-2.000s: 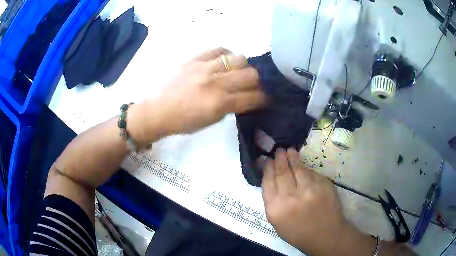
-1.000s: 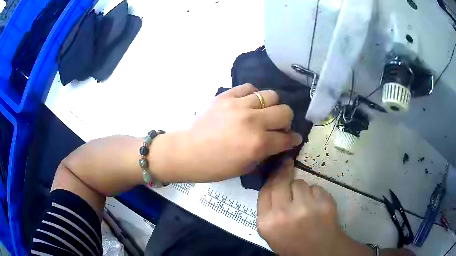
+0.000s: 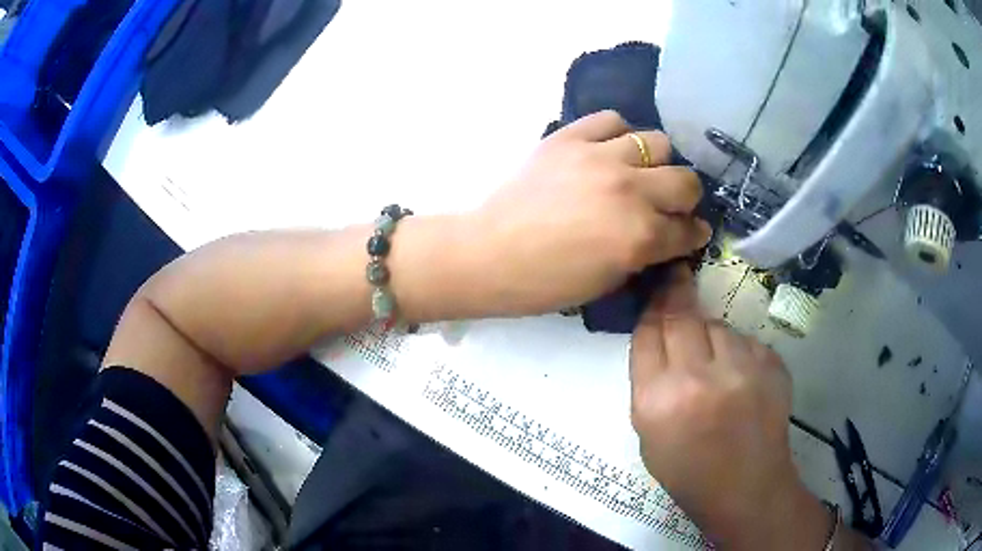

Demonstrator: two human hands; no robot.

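A black part-sewn pouch [image 3: 612, 84] lies on the table against the sewing machine's needle area, largely covered by my hands. My left hand [image 3: 587, 221], with a ring and a bead bracelet, presses on the pouch with fingertips close to the presser foot [image 3: 734, 205]. My right hand [image 3: 711, 398] is just below, its fingers on the pouch's near edge beside the left fingertips. The fabric under the fingers and the exact needle point are hidden.
The white machine head [image 3: 743, 75] stands at the right with tension knobs [image 3: 928, 235]. Black snips [image 3: 857, 479] and a blue-handled tool [image 3: 915, 490] lie lower right. Cut black panels [image 3: 232, 54] lie at upper left beside a blue bin [image 3: 81, 140]. A printed ruler scale [image 3: 517, 425] runs along the near edge.
The left hand has moved from the pouch's far side down onto it, and both hands are now together near the needle. The pouch is turned and pushed closer to the presser foot. The view has shifted.
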